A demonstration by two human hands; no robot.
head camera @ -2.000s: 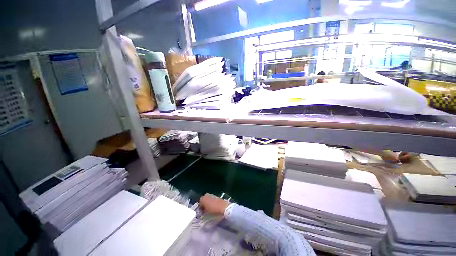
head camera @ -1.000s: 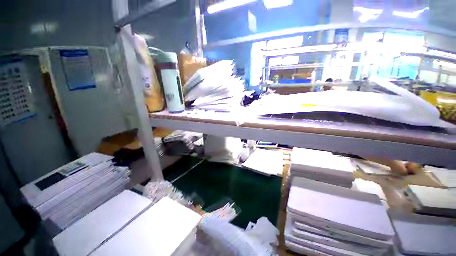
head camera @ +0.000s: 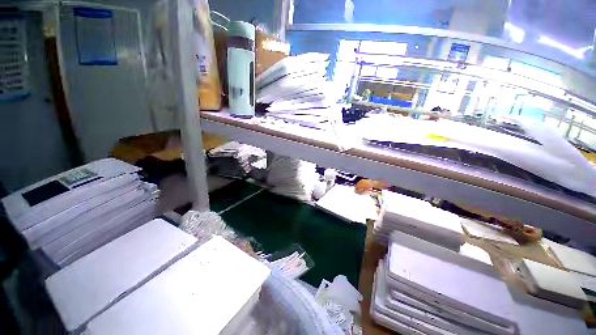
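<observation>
A light blue sleeve (head camera: 295,305), apparently of my right arm, rises from the bottom edge beside the white housing stack. My right hand (head camera: 248,248) shows only as a small blurred patch of skin behind the stack's corner; its fingers and any hold are hidden. Heaped small white parts (head camera: 204,224) lie just left of it. A bundle of thin white sticks (head camera: 288,263) lies to its right. Flat white housings (head camera: 180,296) are stacked in front of the sleeve, at lower left. My left hand is not in view.
More housings stand at far left (head camera: 85,206) and at right (head camera: 444,278) on brown cardboard. A crinkled clear bag (head camera: 340,298) lies at bottom centre. A metal-framed shelf (head camera: 294,136) crosses above the green bench top (head camera: 307,234), holding a pale flask (head camera: 241,72). Other people's hands (head camera: 523,230) show at right.
The view has tilted down and turned. The hand, plainly visible two seconds ago at the small parts, is now almost hidden behind the stack. The sleeve lies lower and closer to the stack.
</observation>
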